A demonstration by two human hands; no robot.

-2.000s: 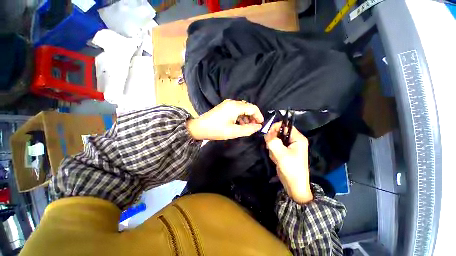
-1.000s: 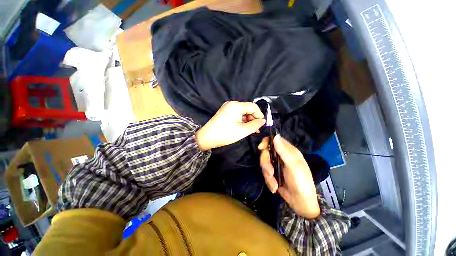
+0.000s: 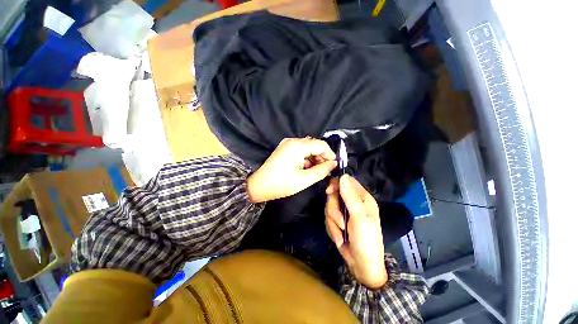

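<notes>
A dark garment (image 3: 304,82) lies bunched over a cardboard surface and my lap. A small white label (image 3: 343,154) shows at its seam, beside my left fingertips. My left hand (image 3: 293,169) pinches the garment's edge by the label between thumb and fingers. My right hand (image 3: 356,218) holds black thread snips (image 3: 345,205) upright in the palm, their tips at the label. Whether the blades touch a thread is too small to tell. Dark folds hide the rest of the seam.
A cardboard surface (image 3: 172,114) lies under the garment. White cloth or paper (image 3: 120,95), a red stool (image 3: 47,120), a blue crate (image 3: 47,60) and an open cardboard box (image 3: 70,209) are at left. A white table with a ruler-marked edge (image 3: 513,120) curves along the right.
The right hand has turned the snips from sideways-on beside the label to upright below it. The left hand keeps its pinch at the seam. The view has shifted.
</notes>
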